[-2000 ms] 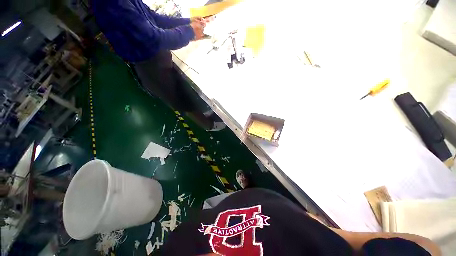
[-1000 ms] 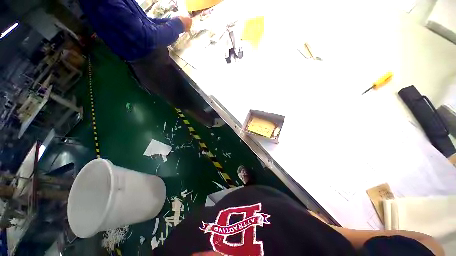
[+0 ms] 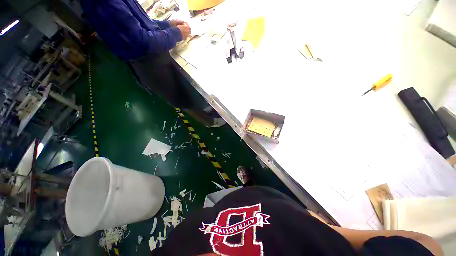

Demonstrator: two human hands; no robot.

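Neither of my hands shows; only bare skin of an arm and a dark sleeve are at the lower right edge. A small open box (image 3: pixel 264 126) with a yellow block inside sits near the table's edge in front of me. A brown scrap (image 3: pixel 380 201) lies beside a cream sheet stack (image 3: pixel 422 216) at the lower right. An orange-handled tool (image 3: pixel 382 81) with a thin shaft lies alone on the right. A thin tan and metallic tool (image 3: pixel 310 51) lies mid-table.
A person in blue (image 3: pixel 135 30) stands at the table's far left, hands together near dark metal tools (image 3: pixel 234 53) and a yellow piece (image 3: pixel 254 31). A long black case (image 3: pixel 426 121) lies right. A white bin (image 3: pixel 115 197) stands on the green floor among offcuts.
The person in blue has drawn their hands back left and down from the yellow strip, and they are together near the table's edge. My view has shifted slightly.
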